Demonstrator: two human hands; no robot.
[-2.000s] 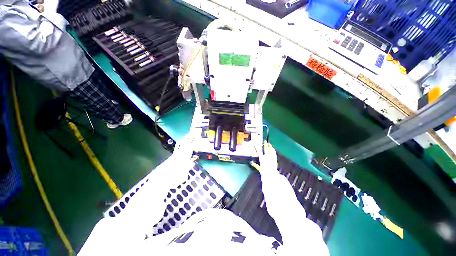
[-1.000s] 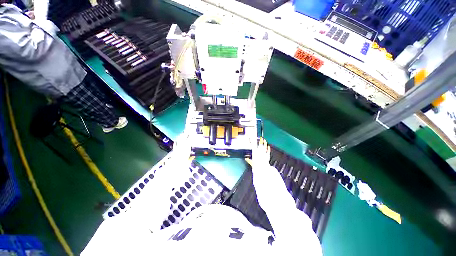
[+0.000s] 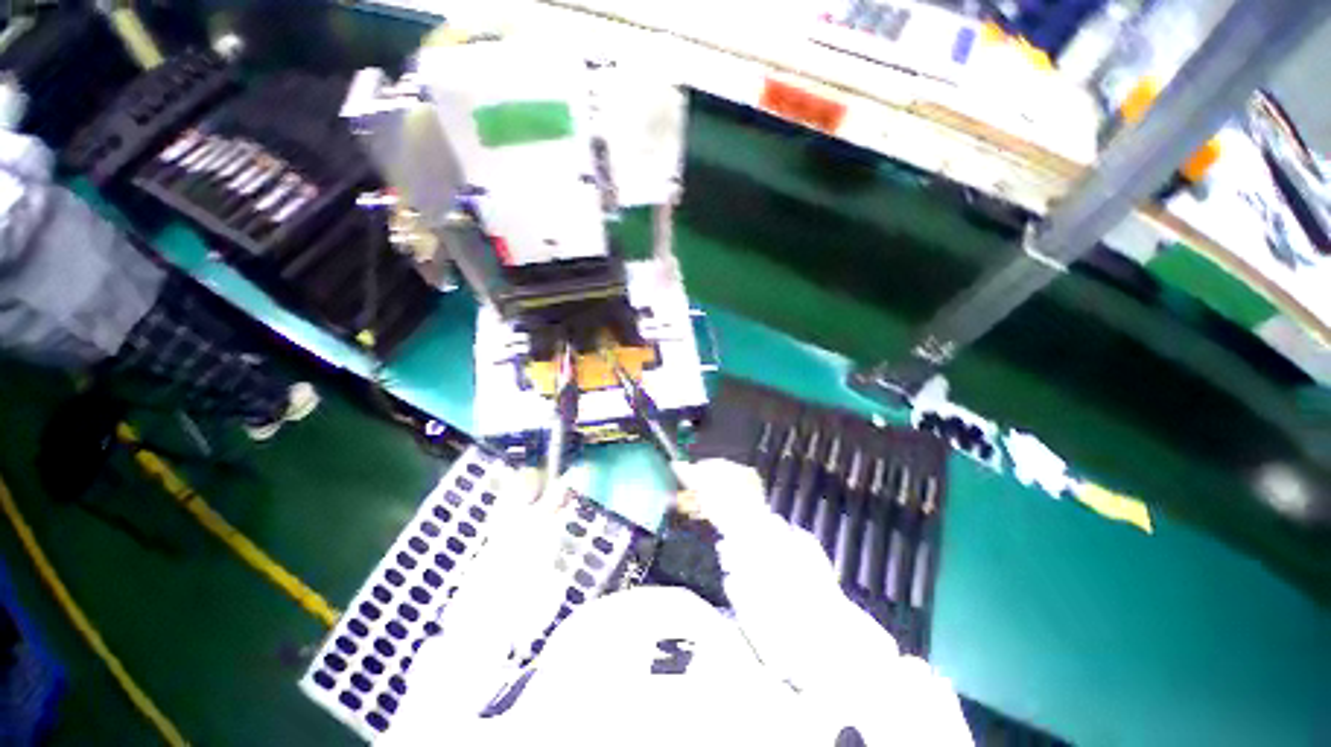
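The press (image 3: 533, 161) stands on the bench with an orange and black fixture (image 3: 591, 368) on its base. My left hand (image 3: 543, 504) is shut on one dark, slender handle housing (image 3: 564, 416), whose far end is at the fixture's front. My right hand (image 3: 715, 496) is shut on a second handle housing (image 3: 654, 419), slanting from the fixture toward me. Both hands are overexposed and blurred, so finger detail is hidden. Whether the far ends still touch the fixture cannot be told.
A black parts tray (image 3: 890, 577) with rows of handles lies right, a perforated tray (image 3: 416, 584) lower left. More black trays (image 3: 241, 175) sit left of the press. A grey post (image 3: 1007, 270), small white holder (image 3: 956, 434) and yellow strip (image 3: 1112, 505) are right. A person (image 3: 73, 277) is at left.
My hands have left the sides of the press base and taken hold of the two handles, which now slant out toward me. The view has shifted, with the press further left.
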